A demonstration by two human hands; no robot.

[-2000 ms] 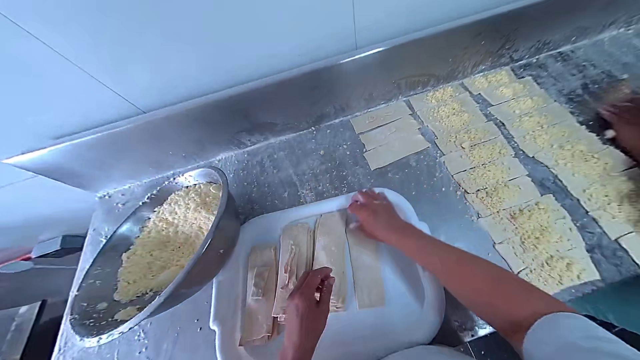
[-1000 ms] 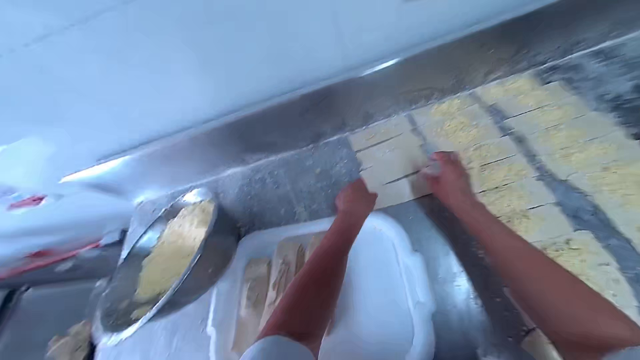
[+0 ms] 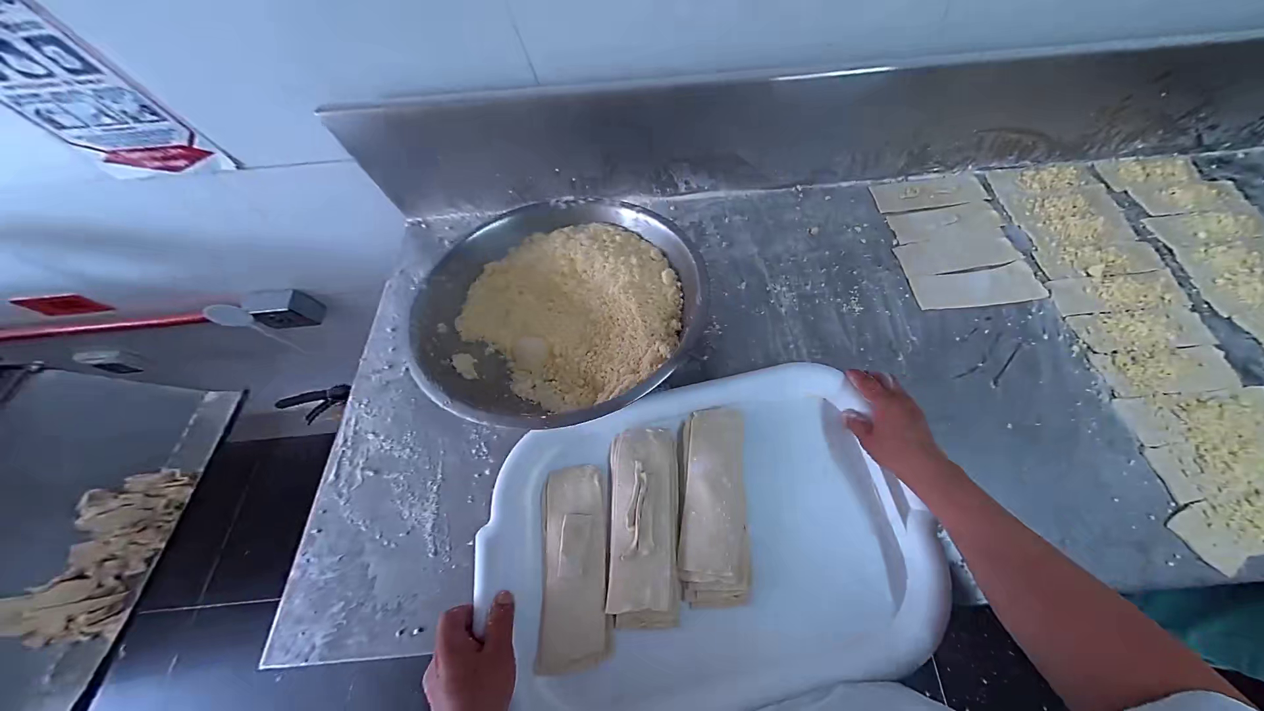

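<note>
A white plastic tray (image 3: pixel 810 553) is gripped at its left edge by my left hand (image 3: pixel 472 652) and at its upper right edge by my right hand (image 3: pixel 894 425). Three stacks of dough strips lie in its left half: a left stack (image 3: pixel 573 612), a middle stack (image 3: pixel 644 533) and a right stack (image 3: pixel 715 494); small dough scraps rest on the left and middle ones. Just behind the tray stands a metal bowl (image 3: pixel 434 365) with yellow crumbly filling (image 3: pixel 583 306). Plain dough pieces (image 3: pixel 973 286) lie on the metal table, beside columns of dough pieces topped with yellow crumbs (image 3: pixel 1136 326).
The floured metal table (image 3: pixel 375 553) ends at its left edge, with dark floor tiles (image 3: pixel 237 513) below. Further left, a metal surface (image 3: pixel 109 415) holds a heap of dough scraps (image 3: pixel 109 563). A metal backsplash (image 3: pixel 750 138) runs along the wall.
Both hands have moved from the plain dough pieces to the tray's edges. The tray now overhangs the table's front edge. The view has swung left.
</note>
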